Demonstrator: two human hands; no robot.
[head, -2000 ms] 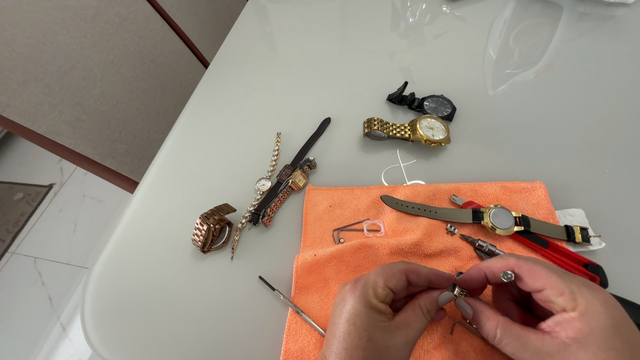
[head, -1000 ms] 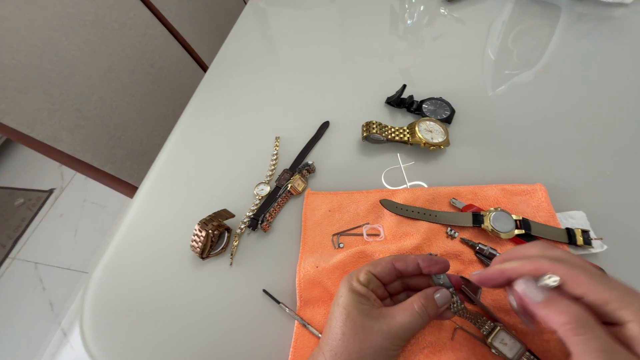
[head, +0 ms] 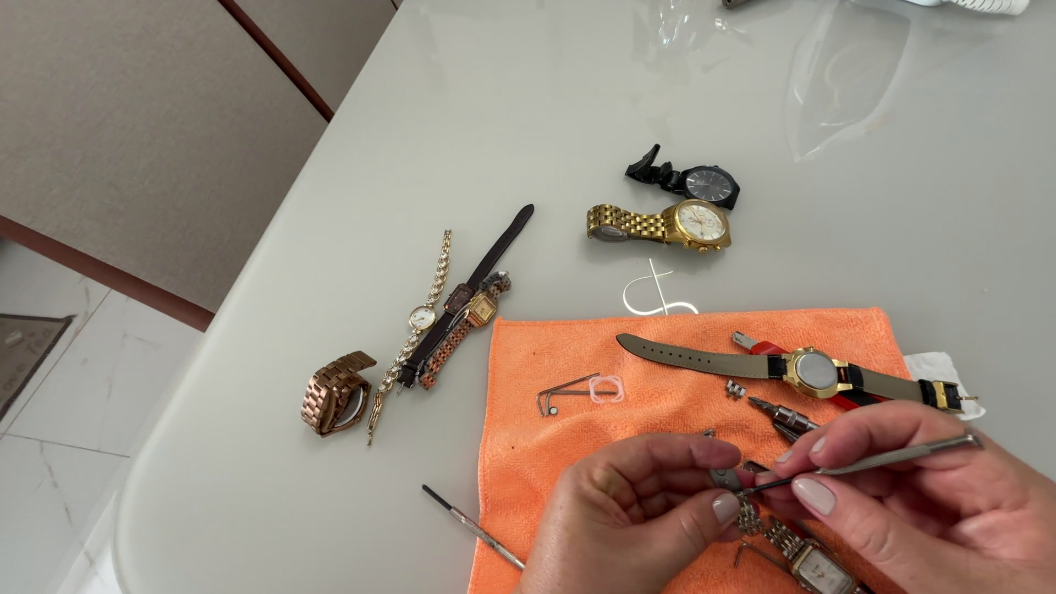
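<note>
Over an orange cloth (head: 569, 462), my left hand (head: 643, 503) pinches the metal-link bracelet (head: 748, 518) between thumb and fingers. A small rectangular-faced watch (head: 821, 571) lies at the lower right by that bracelet; whether the two are joined is partly hidden. My right hand (head: 916, 487) holds a slim metal screwdriver (head: 899, 455) almost level, its dark tip touching the bracelet at my left fingertips. Just above the hands are a loose bracelet link piece (head: 735, 389), a metal-tipped tool (head: 784, 415) and a strap watch lying face down (head: 815, 370).
Hex keys (head: 569, 391) and a pink ring (head: 606, 389) lie on the cloth. A second screwdriver (head: 474, 528) crosses its left edge. Left stand a rose-gold watch (head: 334, 394) and several slim watches (head: 422, 318); farther back, a gold watch (head: 700, 223) and a black watch (head: 711, 185).
The screwdriver in my right hand now lies nearly level with its tip at the bracelet; two seconds ago its end pointed up toward the camera. The rectangular-faced watch has come into sight below my hands.
</note>
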